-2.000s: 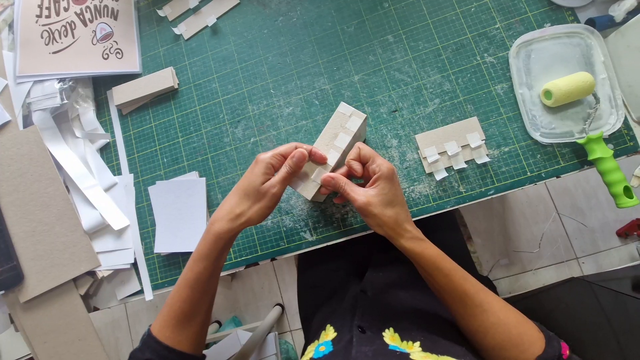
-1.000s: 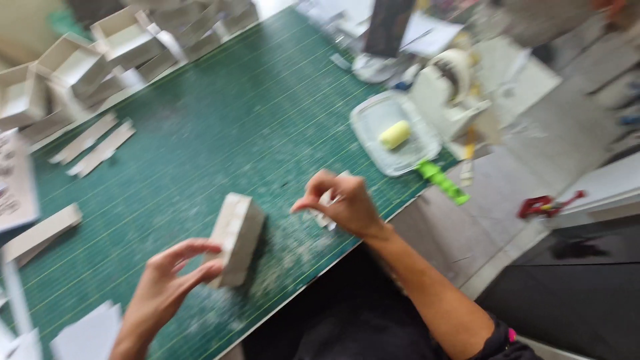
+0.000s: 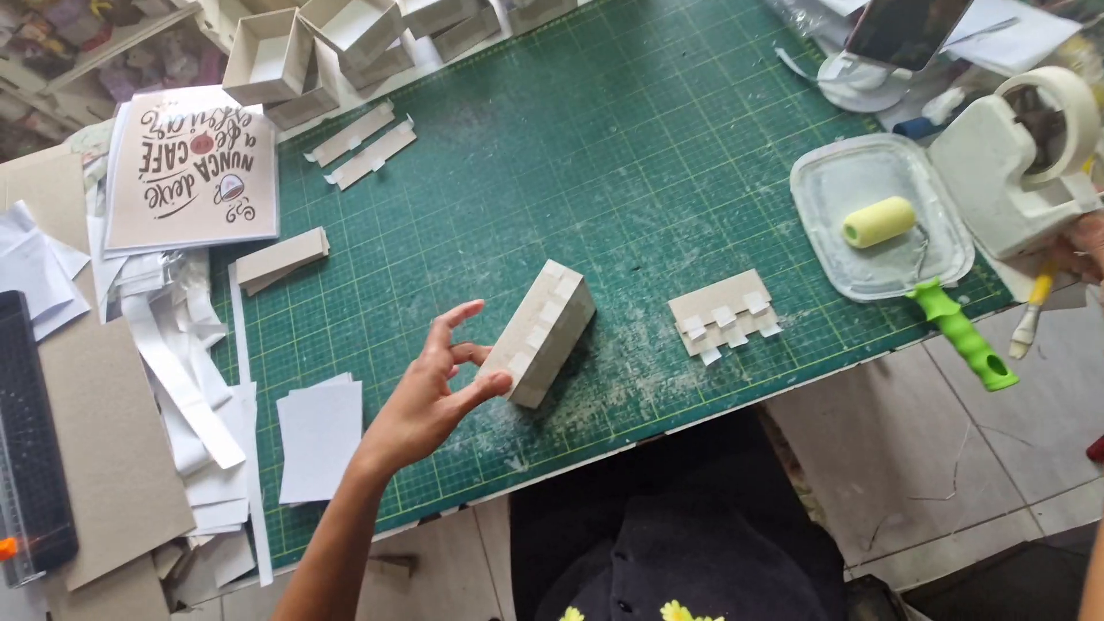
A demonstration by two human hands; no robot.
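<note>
A greyboard box [image 3: 552,341] rests on the green cutting mat [image 3: 535,172], small pieces of paper tape along its upper edge. At its near left end, my left hand [image 3: 431,388] holds it lightly between thumb and a finger, index finger raised. My right hand [image 3: 1088,246] is at the right edge of view, beside the white tape dispenser [image 3: 992,172] with its roll of tape [image 3: 1069,112]. Most of that hand is cut off or hidden, and its grip cannot be made out. A greyboard piece [image 3: 720,302] with several tape tabs lies right of the box.
A plastic lid [image 3: 811,207] bears a yellow foam roller with a green handle [image 3: 966,341]; a yellow brush [image 3: 1035,306] is beside it. Open greyboard boxes [image 3: 267,56], greyboard strips [image 3: 371,155], white paper sheets [image 3: 319,440], paper strips [image 3: 185,388] and a paper trimmer [image 3: 34,448] lie around.
My right hand has left the box and moved right, to the tape dispenser. My left hand has stayed by the box. The view has shifted.
</note>
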